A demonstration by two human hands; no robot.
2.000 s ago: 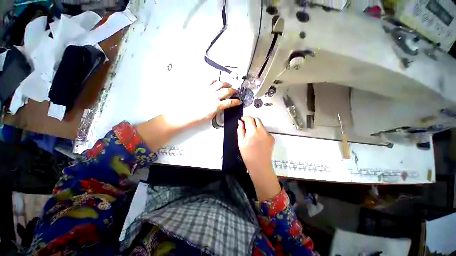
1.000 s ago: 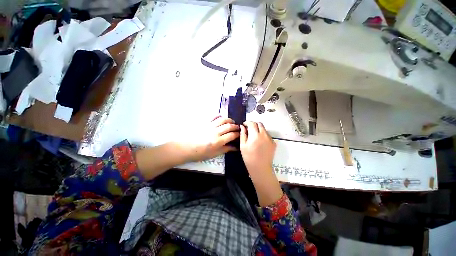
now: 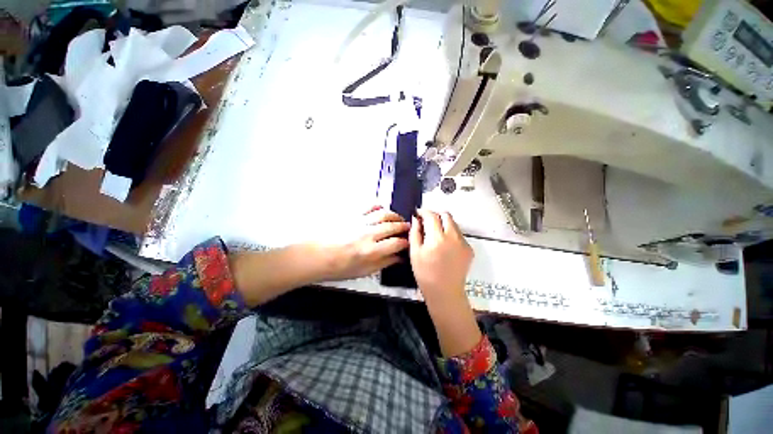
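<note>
A dark band piece (image 3: 407, 169) lies on the white table, running from beside the needle area toward the front edge. Its upper end is left of the presser foot and needle plate (image 3: 430, 173). My left hand (image 3: 377, 244) holds the band from the left with the fingertips. My right hand (image 3: 441, 250) holds it from the right, and the fingertips of both hands nearly meet on it. A thin dark strip (image 3: 373, 100) lies bent on the table behind the band's upper end. The exact contact between the needle and the cloth cannot be seen.
The cream sewing machine arm (image 3: 627, 119) spans the right. An awl (image 3: 593, 250) and a small metal tool (image 3: 507, 202) lie under it. Folded dark pieces (image 3: 140, 127) and white scraps (image 3: 85, 93) lie on the brown board (image 3: 93, 199). A control box (image 3: 737, 42) is upper right.
The band has moved away from me past the needle, and its lower end now shows on the table near the front edge. My left hand has come down from beside the needle to the right hand.
</note>
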